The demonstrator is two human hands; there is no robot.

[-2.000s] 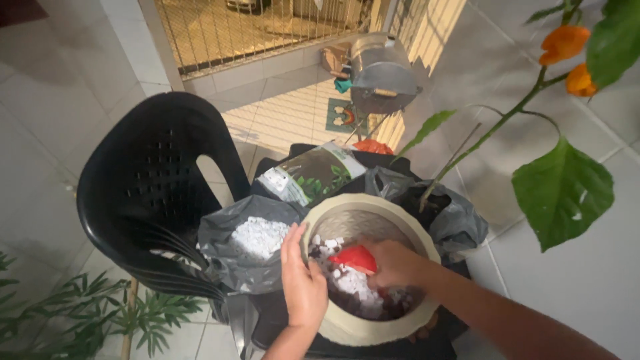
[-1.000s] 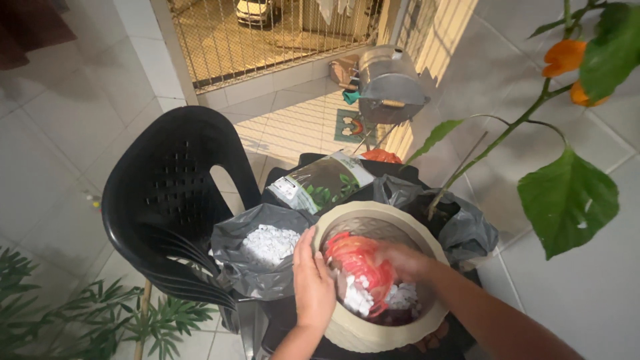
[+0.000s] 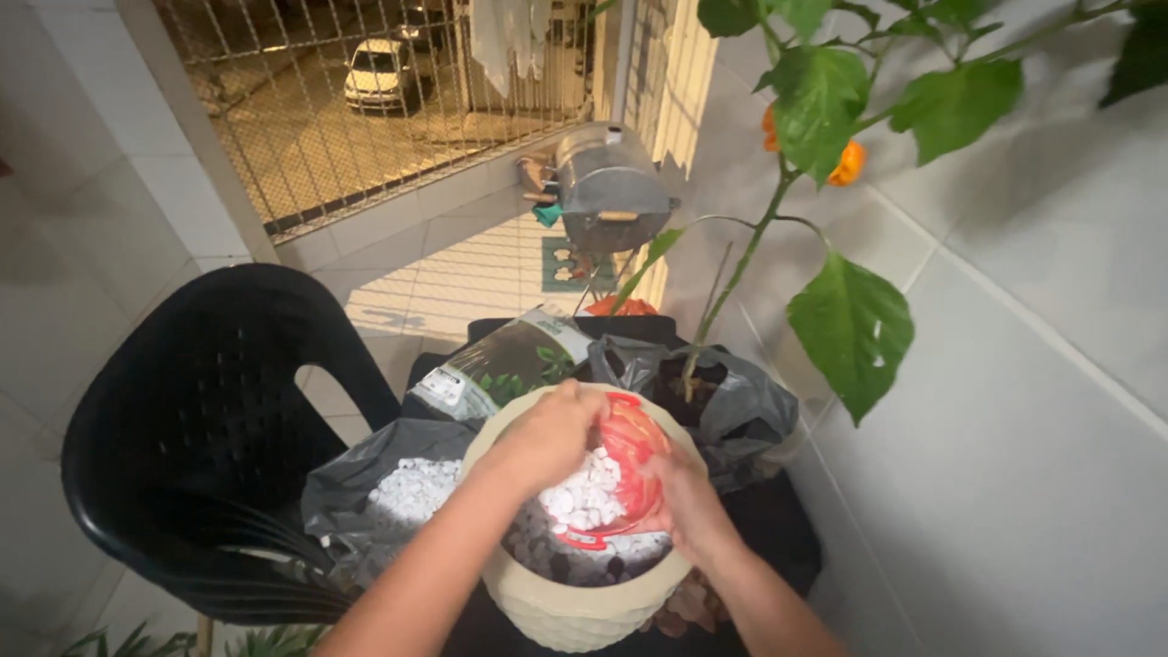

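A red translucent plastic container (image 3: 639, 456), tilted on its side with white pebbles (image 3: 584, 493) in it, is inside the mouth of a cream textured plant pot (image 3: 584, 607). My right hand (image 3: 689, 502) grips its right side. My left hand (image 3: 552, 433) reaches over the pot, its fingers at the container's upper rim; those fingertips are partly hidden. More white pebbles lie at the bottom of the pot. Left of the pot, a grey plastic bag (image 3: 338, 488) holds a heap of white pebbles (image 3: 415, 488).
A printed bag of potting soil (image 3: 511, 365) lies behind the pot. A pepper plant (image 3: 757, 237) rises from a grey bag (image 3: 753, 401) at the right, beside a tiled wall. Black stacked chairs (image 3: 210, 438) stand left. Farther back are a barrel grill (image 3: 613, 187) and a window grille.
My left hand has moved from the pot's left rim to over its mouth, by the red container. The container now lies tilted with pebbles showing in it. The view has tipped upward.
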